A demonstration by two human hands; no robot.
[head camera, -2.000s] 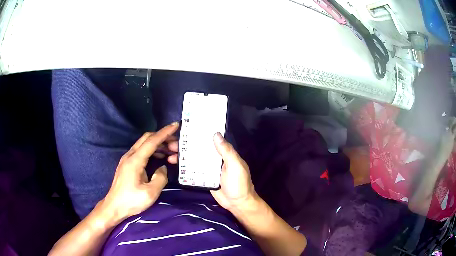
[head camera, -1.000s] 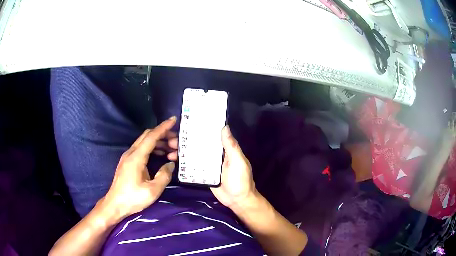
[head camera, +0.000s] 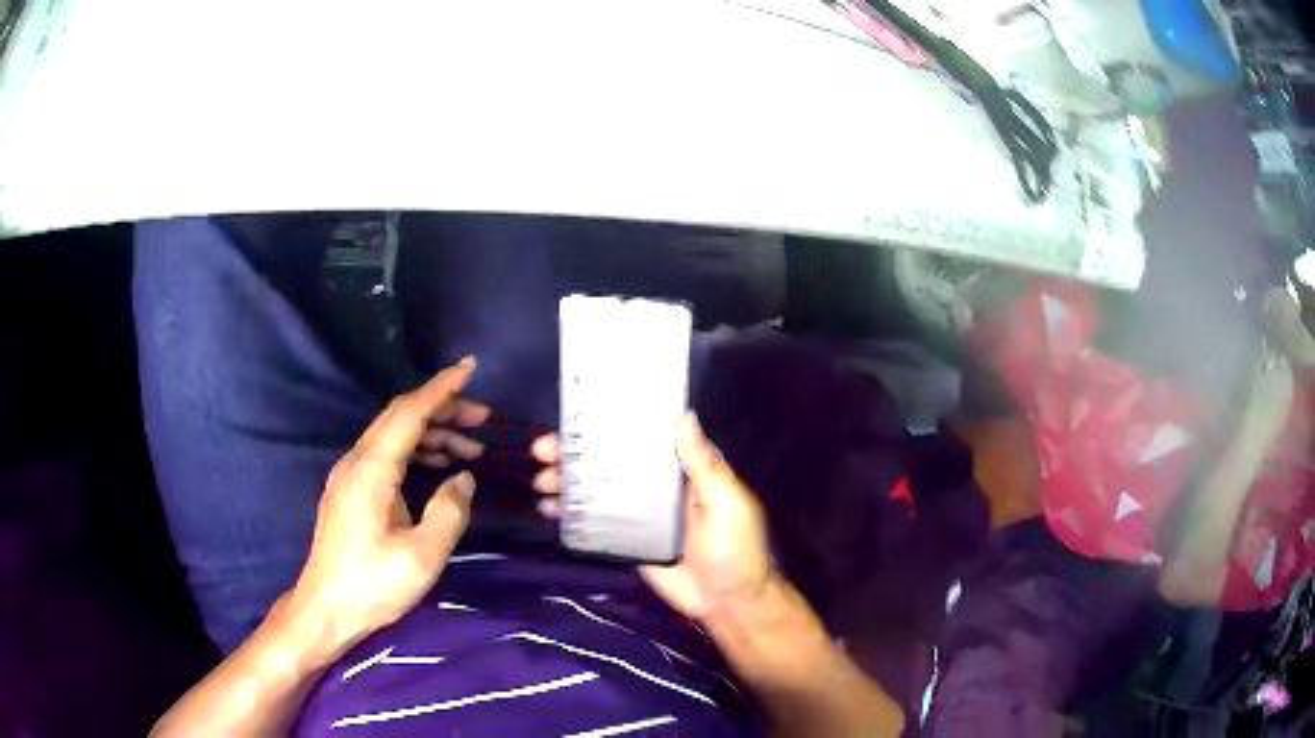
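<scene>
A smartphone [head camera: 625,433] with a bright white screen is held upright over my lap. My right hand [head camera: 721,526] grips it, with the thumb on its right edge and fingertips showing at its left edge. The screen text is blurred. My left hand [head camera: 387,505] is left of the phone, not touching it, with its fingers apart and nothing in it.
The white table [head camera: 433,116] spans the top. Black shears [head camera: 995,101] and a pink tool [head camera: 883,32] lie on its right part. Dark purple cloth [head camera: 793,433] is right of the phone. A person's arm [head camera: 1237,476] and red patterned cloth [head camera: 1103,447] are at the right.
The phone and my right hand have shifted right and slightly down in view. My left hand has come apart from the phone. The view has turned slightly, and the shears appear further left.
</scene>
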